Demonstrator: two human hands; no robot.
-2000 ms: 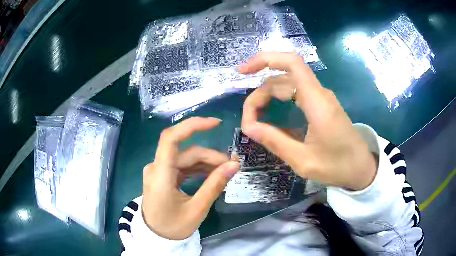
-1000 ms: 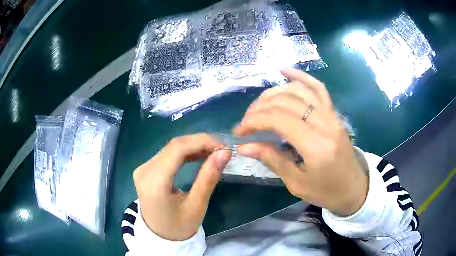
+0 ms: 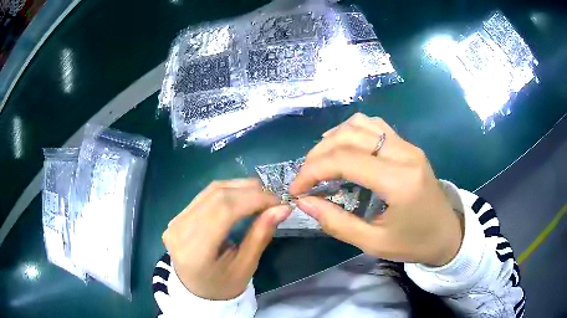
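A clear plastic bag with a patterned panel lies at the near centre, largely covered by my hands. My left hand pinches the bag's edge between thumb and forefinger. My right hand, with a ring on one finger, pinches the same edge, its fingertips touching or nearly touching those of my left hand. The exact bit between the fingertips is tiny and blurred. The main stack of bagged panels lies ahead of my hands, shiny with glare.
Two long whitish filled bags overlap at the left. A smaller pile of bagged panels lies at the right, washed white by glare. The dark green surface ends in a curved near edge. A yellow floor line shows at the lower right.
Two seconds ago my hands were apart above the panel, my left fingertips at its edge. They have come together, and both now pinch the bag's edge.
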